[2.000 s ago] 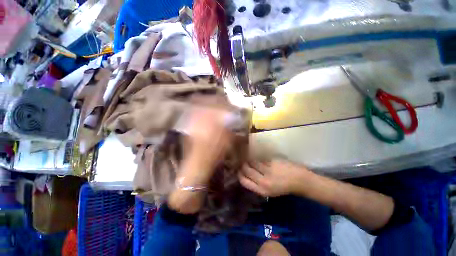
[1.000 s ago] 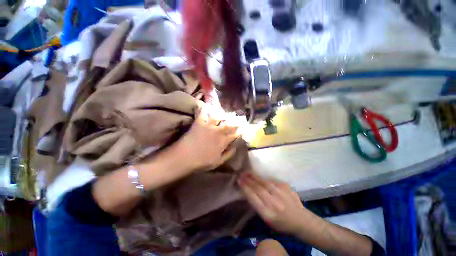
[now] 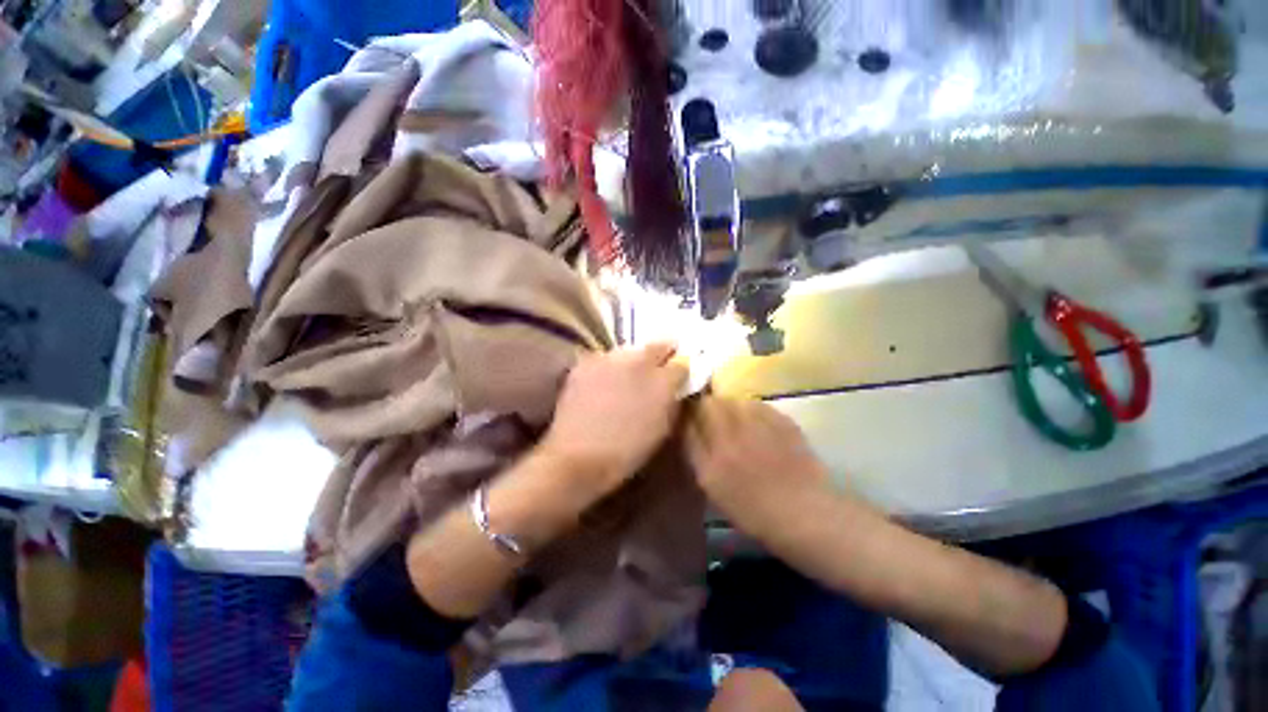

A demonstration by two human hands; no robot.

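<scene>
Brown cloth point(image 3: 431, 264) lies heaped left of the needle and hangs over the table's front edge onto my lap. My left hand point(image 3: 622, 410), with a bracelet at the wrist, grips the cloth just left of the needle. My right hand point(image 3: 740, 442) is beside it, its fingers pinching the cloth's edge close to my left fingertips. The presser foot point(image 3: 762, 323) of the white sewing machine point(image 3: 973, 104) is just behind my hands, under a bright lamp. The glare hides the exact cloth edge.
Scissors with one red and one green handle point(image 3: 1064, 365) lie open on the machine bed point(image 3: 904, 431) to the right. Red and dark threads point(image 3: 591, 118) hang beside the machine head. Pale fabric point(image 3: 466, 84) lies behind the heap. A blue basket point(image 3: 216, 626) stands below the table at the left.
My right hand has moved up and inward, now beside my left hand near the needle. My left hand has shifted slightly right and down. The camera view has also shifted.
</scene>
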